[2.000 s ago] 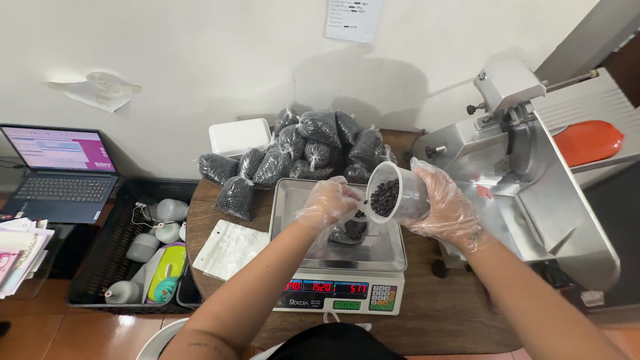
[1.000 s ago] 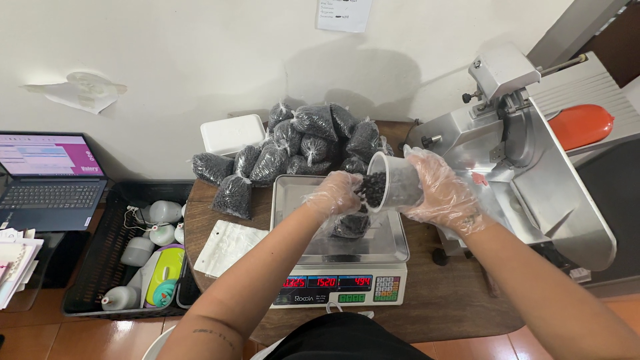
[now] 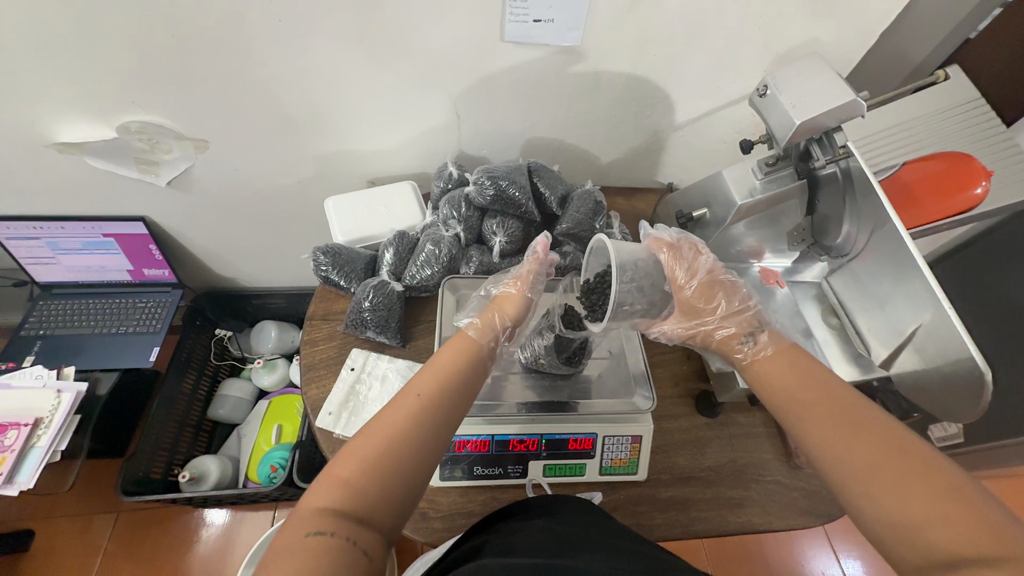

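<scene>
My right hand (image 3: 704, 296), in a clear plastic glove, grips a translucent plastic tub (image 3: 632, 284) tipped to the left, with black beans (image 3: 596, 294) at its mouth. Below that mouth an open clear plastic bag (image 3: 556, 346), partly filled with black beans, rests on the steel pan of a digital scale (image 3: 616, 388). Also gloved, my left hand (image 3: 512, 296) is at the bag's upper left side; its fingers point up, and whether it pinches the bag's edge cannot be seen. The scale's red display is lit.
Several tied bags of black beans (image 3: 504, 192) are piled behind the scale, beside a white foam tray (image 3: 376, 212). Empty plastic bags (image 3: 368, 392) lie left on the wooden table (image 3: 720, 480). A metal slicer (image 3: 880, 304) stands right; a black crate (image 3: 152, 448) and laptop (image 3: 100, 312) are left.
The scale's display has changed. My left hand, earlier close at the tub's mouth with fingers bent, is now a little apart from it with fingers straighter. The tub stays tipped in my right hand.
</scene>
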